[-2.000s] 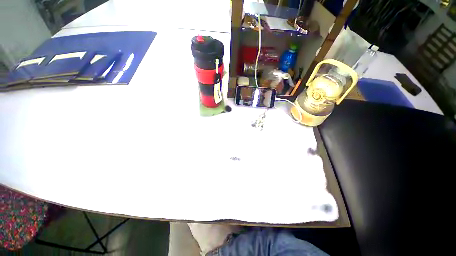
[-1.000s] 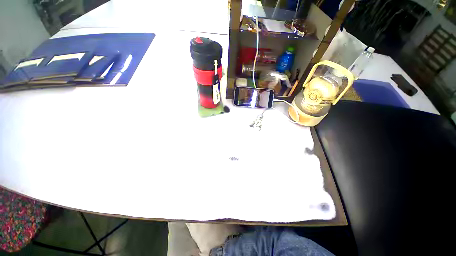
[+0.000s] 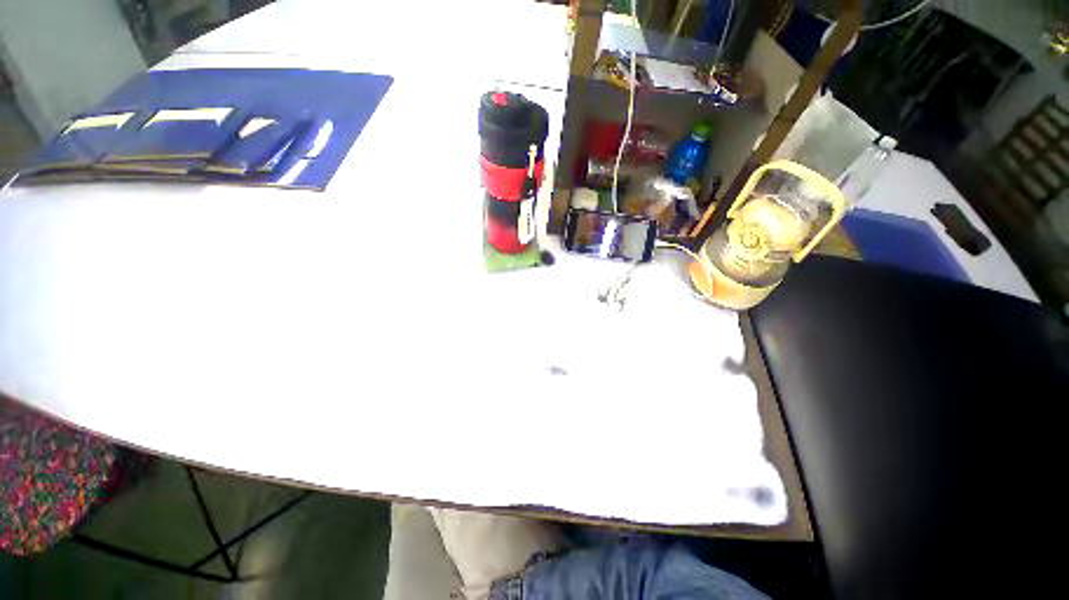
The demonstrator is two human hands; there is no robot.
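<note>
Neither of my hands is in view. On the white table (image 3: pixel 317 340) a smartphone (image 3: pixel 610 236) with a lit screen lies sideways against the foot of the wooden rack, with a white cable at its right end. A red and black tumbler (image 3: pixel 509 182) stands upright on a green mat (image 3: pixel 513 258) left of the phone. Small silver items, perhaps keys (image 3: pixel 614 291), lie in front of the phone. A cream-yellow lantern-style lamp (image 3: pixel 754 240) stands at the rack's right side, near the black surface.
The wooden rack (image 3: pixel 583 106) holds a blue bottle (image 3: pixel 690 154). Blue folders or panels (image 3: pixel 170 133) lie at the far left. A black surface (image 3: pixel 926 410) fills the right. A clear bottle (image 3: pixel 867 170) and dark item (image 3: pixel 961 229) are behind it. A patterned stool or cloth (image 3: pixel 59 481) is lower left.
The camera view has tilted and shifted slightly, so the table items appear a little further right. No item has visibly moved on the table.
</note>
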